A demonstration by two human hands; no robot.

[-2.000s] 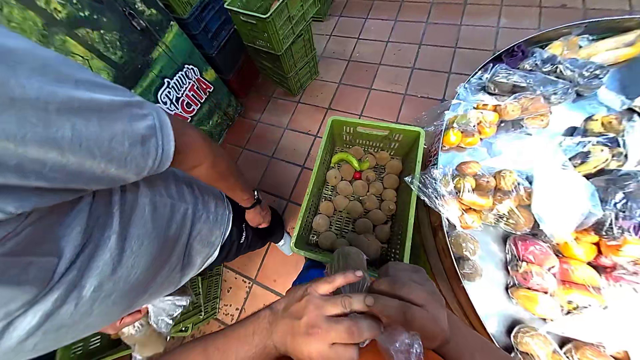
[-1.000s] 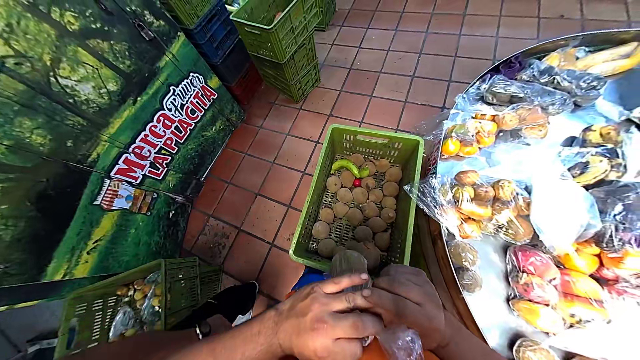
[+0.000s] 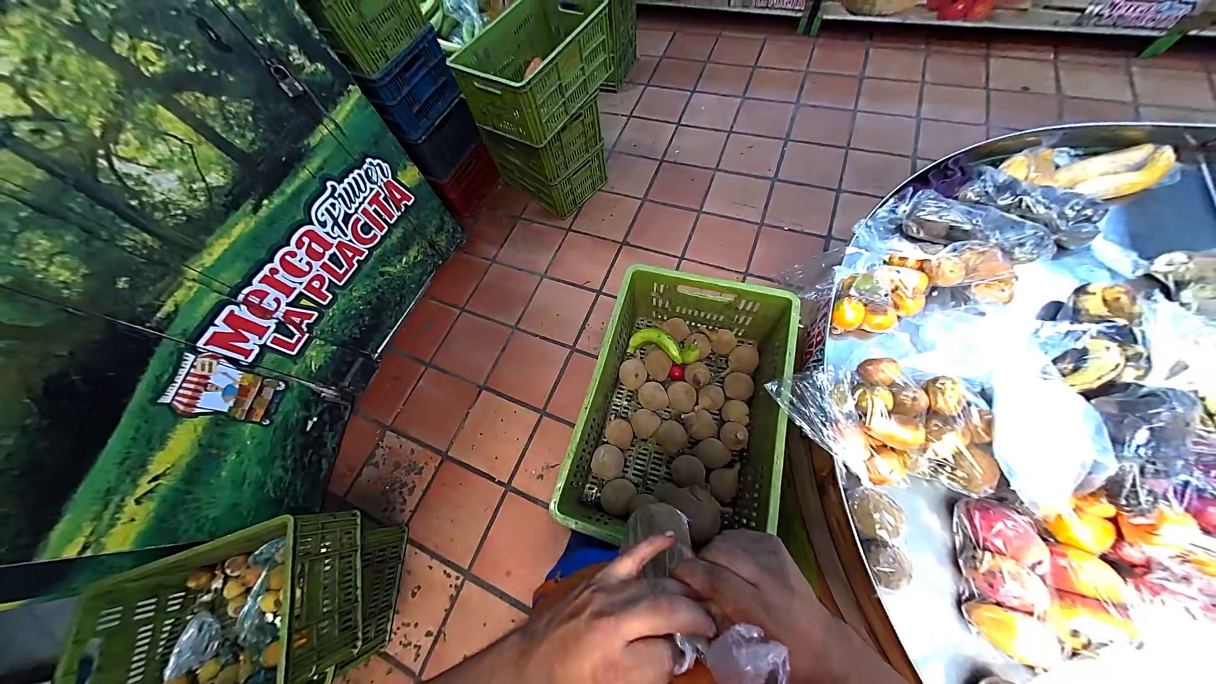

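Observation:
My left hand [image 3: 617, 608] and my right hand [image 3: 760, 589] close together around a clear plastic bag [image 3: 746, 655] at the bottom centre. A brown roundish item [image 3: 657, 532] inside the bag juts out beyond my fingers, over the near end of a green plastic crate [image 3: 563, 465]. Round brown fruits or roots [image 3: 681, 396] lie across the crate's slatted bottom. Among them are a curved green pepper-like vegetable [image 3: 655, 339] and a small red round item [image 3: 676, 372]. My fingers partly hide the bagged item.
To the right stands a round metal table [image 3: 936, 608] with bagged produce [image 3: 1007, 560]. Stacked green crates [image 3: 532, 104] and blue crates [image 3: 408, 85] stand at the upper left, beside a printed banner [image 3: 123, 380]. Another green crate [image 3: 180, 560] with small yellowish fruits sits lower left on the tiled floor [image 3: 494, 418].
Another person, at the left two seconds ago, has moved out of view except for a dark part one second ago. My hands stay together around the bag.

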